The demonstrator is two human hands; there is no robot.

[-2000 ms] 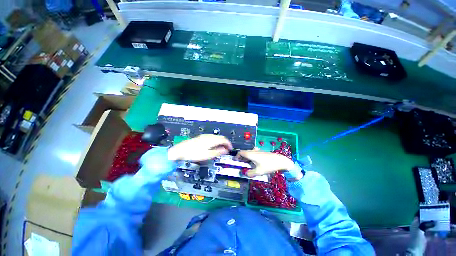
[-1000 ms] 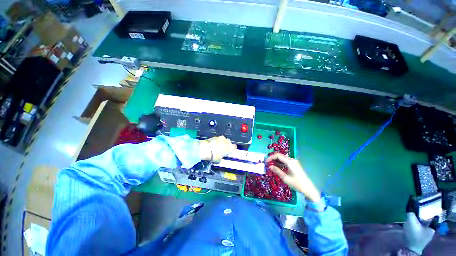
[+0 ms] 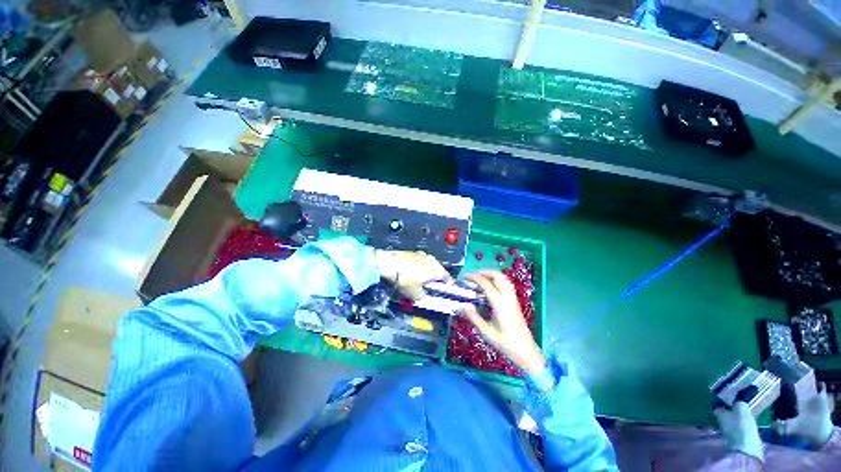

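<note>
The long grey-black machine with a white top (image 3: 387, 195) stands in front of me. Its pale feed rail (image 3: 443, 300) runs towards the right. My left hand (image 3: 420, 274) is at the middle of the rail, partly hidden by its own sleeve and bent over the rail; its fingertips are too small to read. My right hand (image 3: 498, 309) is at the rail's right end, fingers curled around it, close to my left hand. Whether it holds a part cannot be seen. The green tray of red components (image 3: 489, 346) lies below and right of it. The red button (image 3: 452, 237) shows on the panel.
An open carton (image 3: 175, 241) with red parts (image 3: 242, 249) stands left. A black round part (image 3: 282, 220) is at the machine's left end. A blue bin (image 3: 516, 191) sits under the shelf. A blue cord (image 3: 678, 260) hangs right. A coworker's gloved hands (image 3: 740, 426) hold blocks at the right.
Since one second ago, my right hand has moved left and up along the rail, closer to my left hand. My left hand has shifted slightly right. The coworker's second hand has come into view.
</note>
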